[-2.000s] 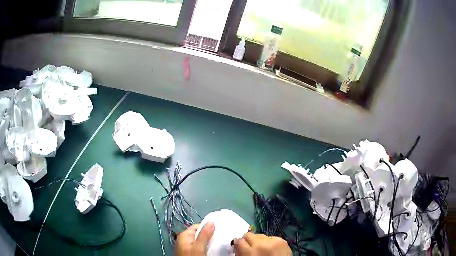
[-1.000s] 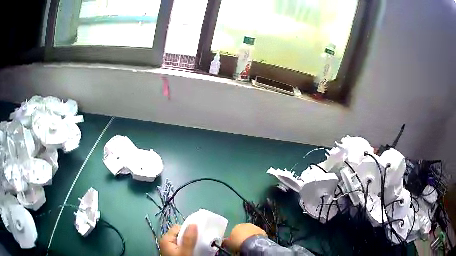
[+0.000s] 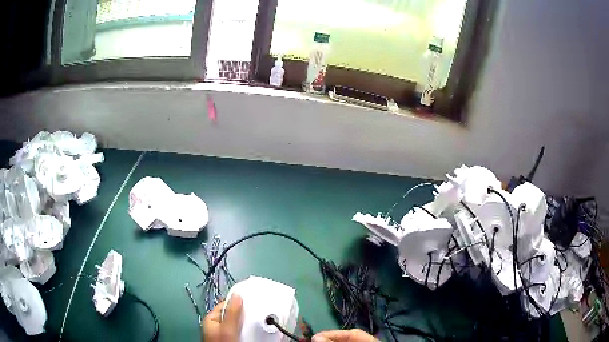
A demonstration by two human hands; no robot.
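Note:
A white plastic housing (image 3: 257,300) is at the bottom centre, with a black cable (image 3: 286,330) coming out of its central hole. My left hand (image 3: 224,322) grips the housing's left edge, thumb on its face. My right hand (image 3: 344,336), cut off by the bottom edge, is at the cable just right of the housing, fingers closed on it. Thin lead wires (image 3: 215,270) lie behind my left hand. A bundle of black cables (image 3: 354,294) lies to the right, one cable arching over to the lead wires.
Two white housings (image 3: 167,208) lie on the green mat (image 3: 280,187). A ribbed housing (image 3: 108,284) with a black cable stands at left. White housings are piled at far left (image 3: 47,220). Cabled housings (image 3: 477,234) are piled at right. Bottles (image 3: 316,65) stand on the sill.
The black cable now shows coming out of the housing's face, which is turned more toward me. My right hand has moved from the housing onto the cable. The camera view has shifted.

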